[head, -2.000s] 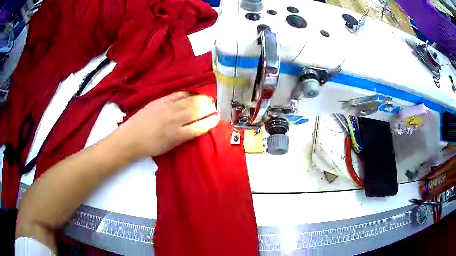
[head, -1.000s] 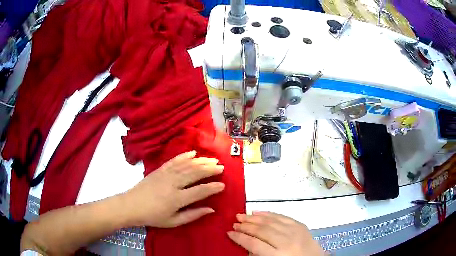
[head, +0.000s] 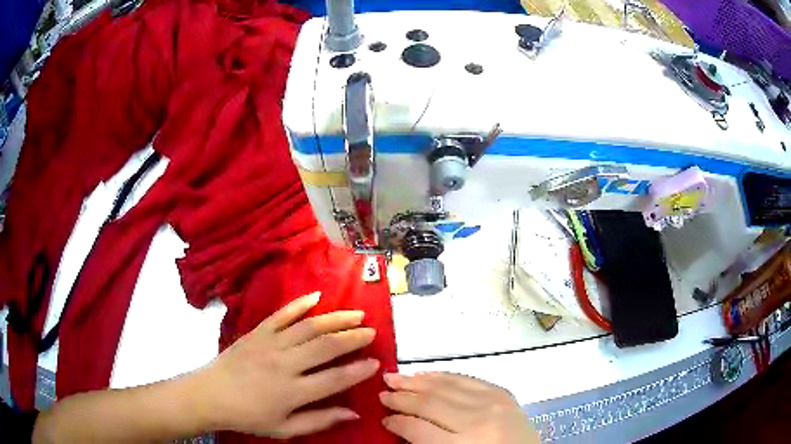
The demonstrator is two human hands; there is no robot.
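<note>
Red knit fabric [head: 286, 286] runs under the needle area of the white sewing machine [head: 416, 121] and gathers in folds behind and left of it. A pale tag-like piece with a dark mark [head: 372, 268] sits at the presser foot. My left hand [head: 295, 368] lies flat on the fabric, fingers spread, in front of the needle. My right hand [head: 460, 409] rests with its fingertips on the fabric's right edge, partly cut off by the lower picture rim. No pinch on the fabric shows in either hand.
A black phone [head: 637, 279], a red loop [head: 585, 290] and cream pieces [head: 542, 282] lie right of the needle. An orange-red wrapped item [head: 759, 295] is far right. A black cord [head: 130, 186] lies left among the red fabric. A ruler strip [head: 624, 403] lines the front edge.
My left hand has drawn back from beside the needle to the fabric in front. My right hand has come in from outside the picture. The view has shifted, so the machine appears further left.
</note>
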